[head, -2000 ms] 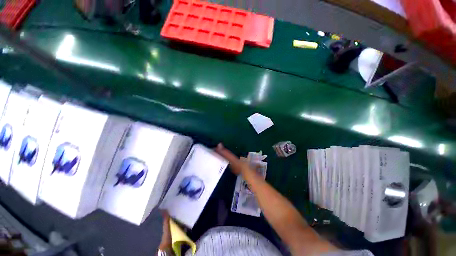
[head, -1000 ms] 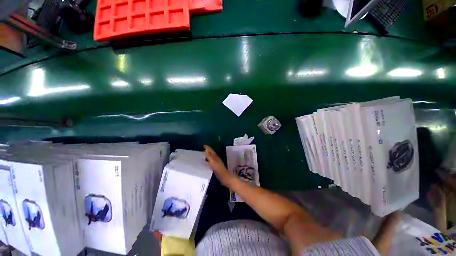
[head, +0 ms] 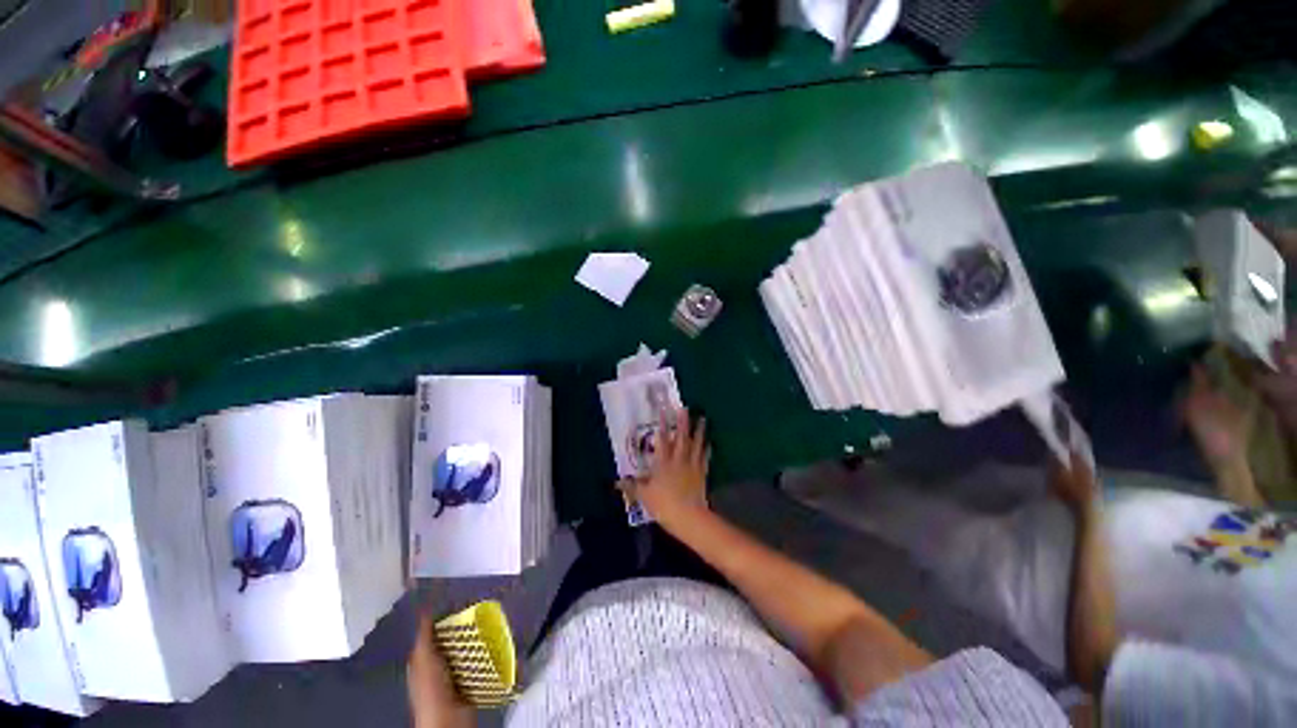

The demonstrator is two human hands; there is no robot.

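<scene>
My left hand (head: 435,674) is at the bottom, partly cut off by the edge, and holds a curled yellow seal sticker sheet (head: 478,654) with dark dots. My right hand (head: 674,477) lies on a small printed box (head: 649,440) with a dark picture, in front of me on the green bench. Its fingers are spread over the box's lower part; whether they grip it is unclear. White retail boxes (head: 467,479) with a blue-black picture stand upright in a row to the left of it, touching neither hand.
A leaning stack of white boxes (head: 979,285) stands at the right. A white paper scrap (head: 613,276) and a small grey item (head: 697,309) lie mid-bench. A red tray (head: 349,78) is at the back left. Another person's hand (head: 1077,477) is near the stack; another white box (head: 1240,285) is far right.
My right hand has left the nearest retail box, which now stands upright in the row, and moved onto the small printed box. The camera view has shifted. Another person's hand has reached the right stack.
</scene>
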